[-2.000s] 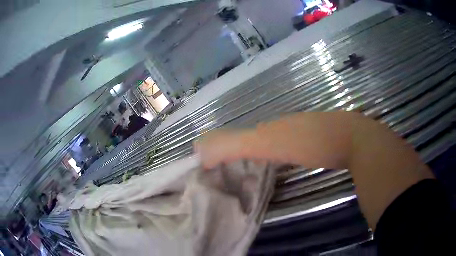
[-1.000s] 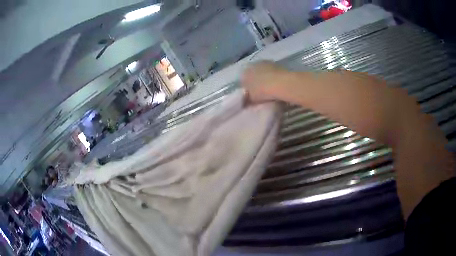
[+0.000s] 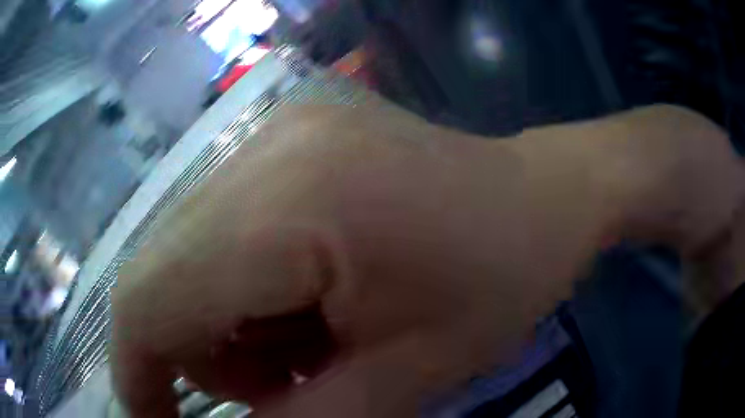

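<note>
My right hand point(image 3: 327, 237) fills the middle of the view, very close and blurred, its arm coming in from the right edge. Its fingers are curled downward, with a dark gap below the palm; whether they grip anything cannot be told. Shiny tubes point(image 3: 86, 351) run in close rows behind the hand, showing along its left and upper side. A small pale patch lies at the bottom left; I cannot tell if it is cloth. My left hand is not in view.
A pale strip point(image 3: 122, 224) runs along the far side of the tubes. A bright light and a red thing point(image 3: 238, 73) are at the upper left. A dark area fills the upper right. A dark frame part with pale slats point(image 3: 543, 404) shows at the bottom.
The view has swung and blurred. My right hand, holding up the cream cloth before, is now much closer and covers most of the tubes. The large spread of cloth is no longer visible.
</note>
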